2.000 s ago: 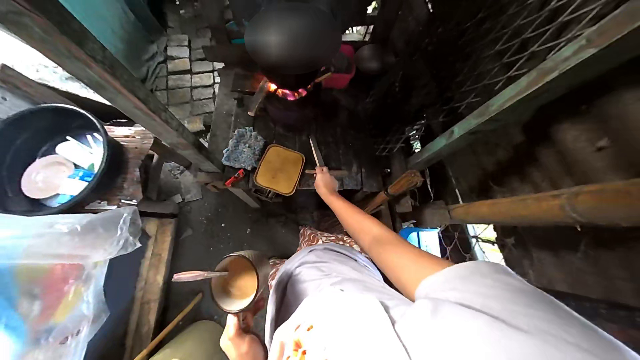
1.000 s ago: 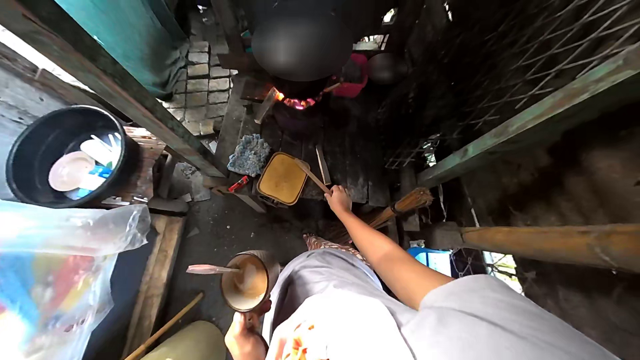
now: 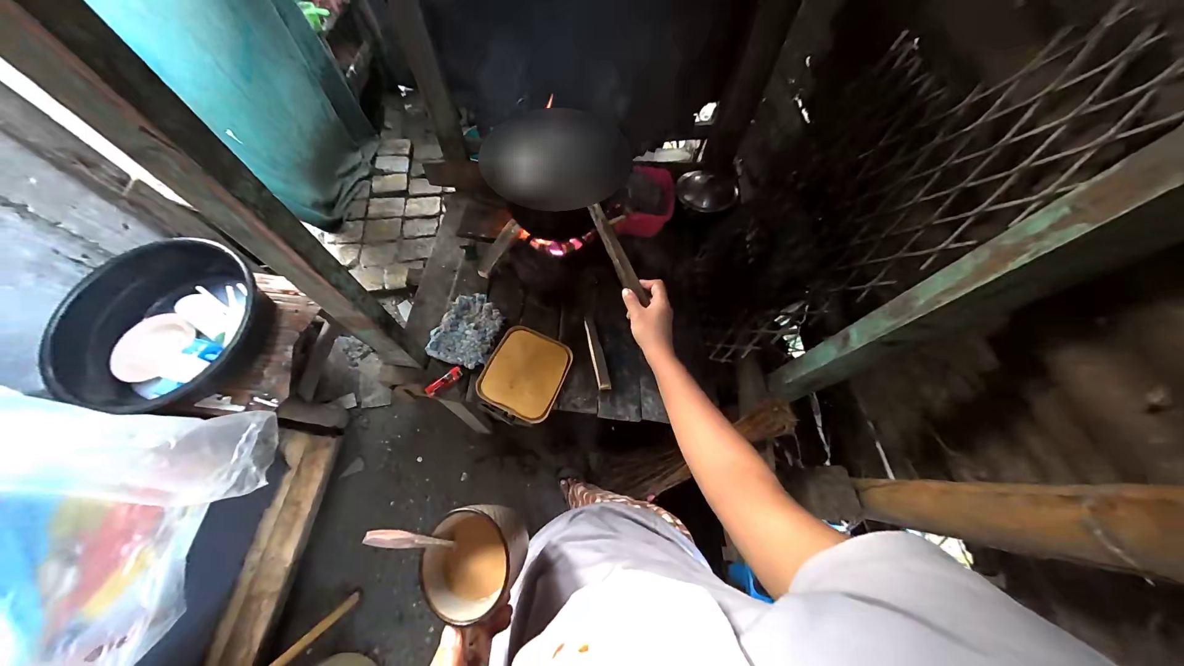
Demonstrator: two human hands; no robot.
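My right hand (image 3: pixel 650 314) grips a flat wooden stick (image 3: pixel 615 250), whose far end meets the near edge of a dark round pan or lid (image 3: pixel 555 159) over the fire. Glowing embers (image 3: pixel 555 246) show beneath it, with a piece of firewood (image 3: pixel 499 248) at their left. My left hand (image 3: pixel 470 645), low in the view, holds a mug (image 3: pixel 513 546) of light brown liquid with a pinkish handle (image 3: pixel 407 539) sticking out. On the plank table lie a yellowish square lid or container (image 3: pixel 524 375), a grey-blue rag (image 3: pixel 466 331), a red packet (image 3: pixel 443 381) and another wooden stick (image 3: pixel 597 354).
At left, a black basin (image 3: pixel 57 324) holds dishes, with a clear plastic bag (image 3: pixel 139 462) in front. A green-painted beam (image 3: pixel 980 268) and a bamboo pole (image 3: pixel 1017 518) run along the right. A metal bowl (image 3: pixel 708 191) and a pink container (image 3: pixel 652 199) sit beyond the fire.
My right hand has moved forward from beside the yellowish lid, bringing a wooden stick to the pan or lid over the fire. The left hand still holds the mug.
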